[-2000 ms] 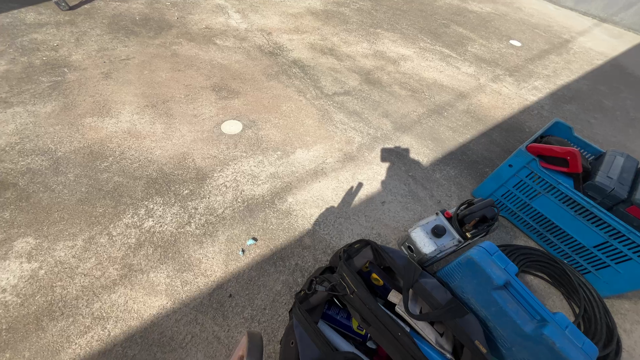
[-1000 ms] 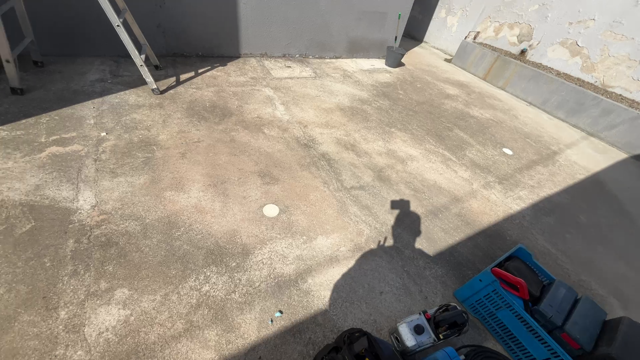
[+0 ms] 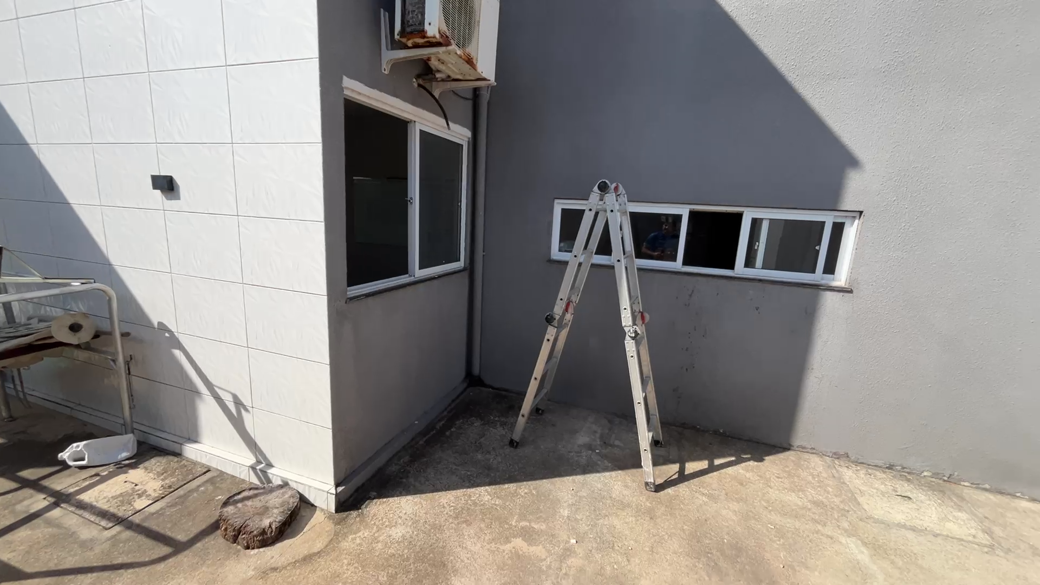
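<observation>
Neither my left hand nor my right hand shows in the head view. A folding aluminium ladder (image 3: pixel 632 325) stands in an upright A shape on the concrete floor, in front of the grey wall. Behind its upper part runs a low, wide sliding window (image 3: pixel 784 244) with a white frame. Left of the ladder, a larger sliding window (image 3: pixel 441 199) sits in the side wall. Above that window a rusted air conditioner outdoor unit (image 3: pixel 467 36) rests on wall brackets.
A cut log slice (image 3: pixel 258 516) lies on the concrete near the corner of the white tiled wall (image 3: pixel 276 171). Further left are a white plastic jug (image 3: pixel 99 450) on its side and a metal tube frame (image 3: pixel 122 349) holding a roll (image 3: pixel 73 328).
The view has swung up and away to the ladder and walls. The blue crate and the tool bag seen earlier are out of view.
</observation>
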